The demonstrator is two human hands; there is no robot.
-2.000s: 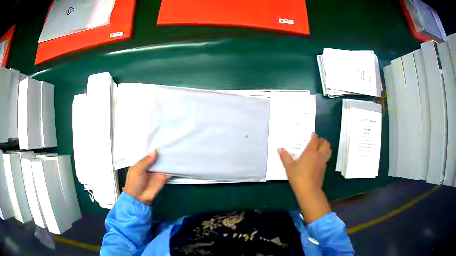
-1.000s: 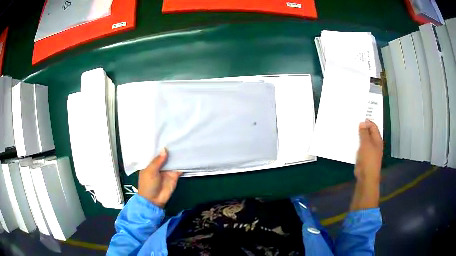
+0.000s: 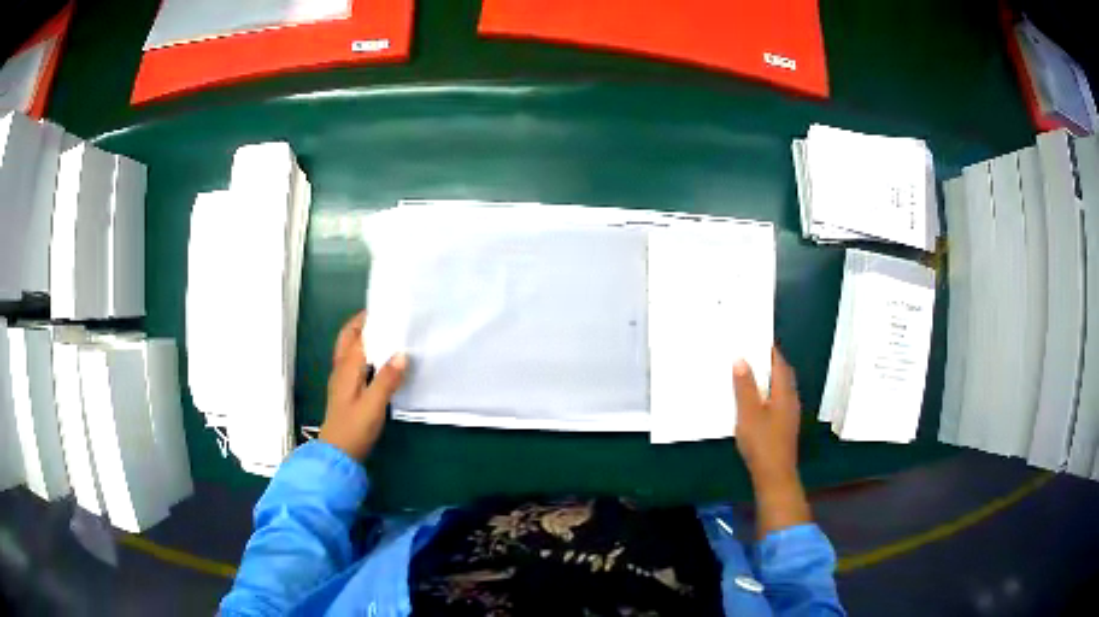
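Observation:
A greyish frosted sleeve (image 3: 524, 319) lies flat in front of me on a wide white paperboard insert (image 3: 518, 215), whose edges show above and below it. A white leaflet (image 3: 711, 325) with faint print lies at the right end. My left hand (image 3: 365, 383) grips the sleeve's whiter left end, thumb on top; its fingers are partly hidden. My right hand (image 3: 767, 404) pinches the right edge of the leaflet, thumb on top. Whether it also grips the insert below is hidden.
Folded white strips (image 3: 247, 307) stand piled at left. White blocks (image 3: 121, 422) stand far left. Two leaflet piles (image 3: 870, 187) (image 3: 889, 350) lie right, beside tall white stacks (image 3: 1006, 301). Red trays (image 3: 657, 36) (image 3: 271, 60) lie beyond on green.
The right hand reached out to the leaflet piles with a white sheet below it, then came back to the insert's right end. The sleeve's white left part now reaches less far left.

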